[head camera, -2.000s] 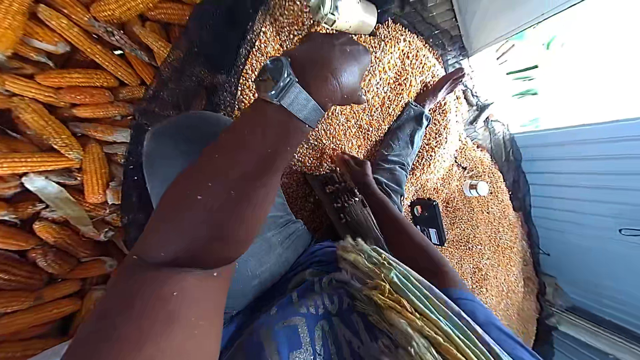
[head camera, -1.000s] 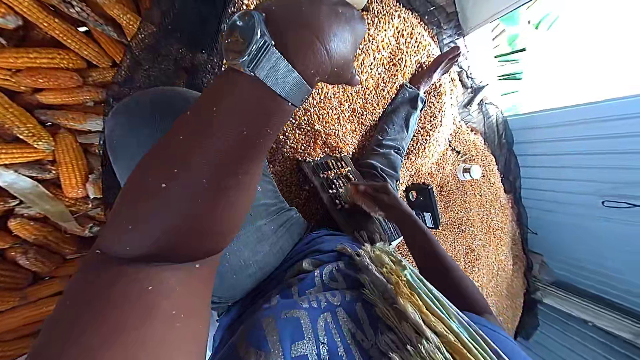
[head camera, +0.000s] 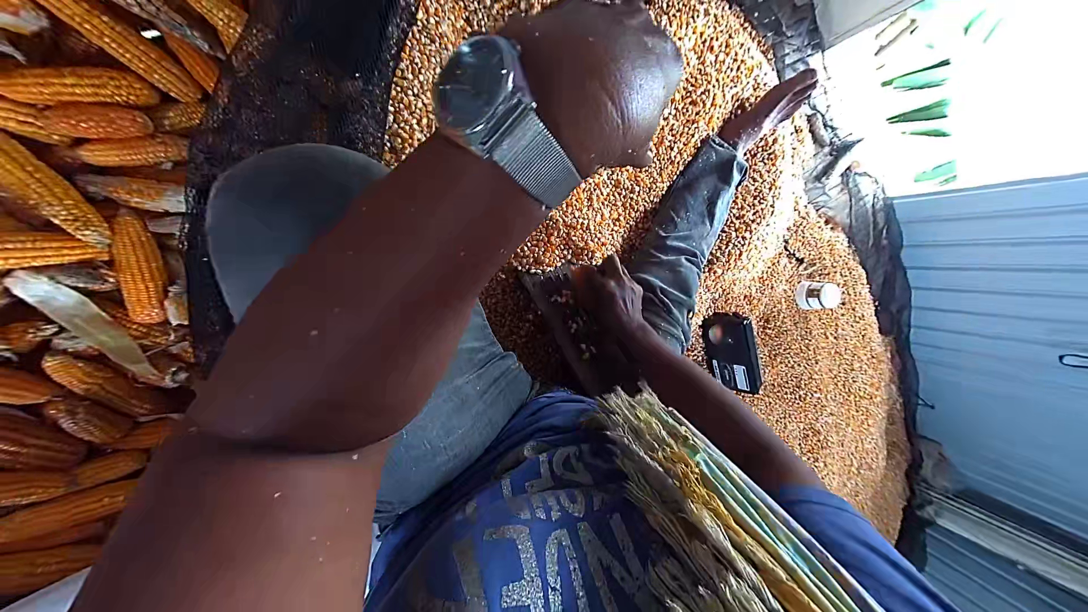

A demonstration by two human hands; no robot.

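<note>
My left hand (head camera: pixel 599 85), with a mesh-band wristwatch (head camera: pixel 510 119), is raised large in view above the loose maize kernels (head camera: pixel 595 212). Its fingers are curled and partly cut off by the top edge, so its grip is hidden. Lower down, my right hand (head camera: pixel 614 297) is bent over the upper part of a dark, narrow board (head camera: pixel 574 336) that leans between my legs. Several kernels lie on the board. Whether the right hand holds a cob or only the board cannot be seen.
Maize cobs (head camera: pixel 85 89) are piled at the left, beyond a dark mesh sheet (head camera: pixel 280 76). A black device (head camera: pixel 732 353) and a small white-capped container (head camera: pixel 818 295) lie on the kernels. My bare foot (head camera: pixel 769 110) rests near the corrugated wall (head camera: pixel 994 280).
My right hand has moved up along the board since one second ago. The pale container seen at the top two seconds ago is out of sight. The view has shifted somewhat.
</note>
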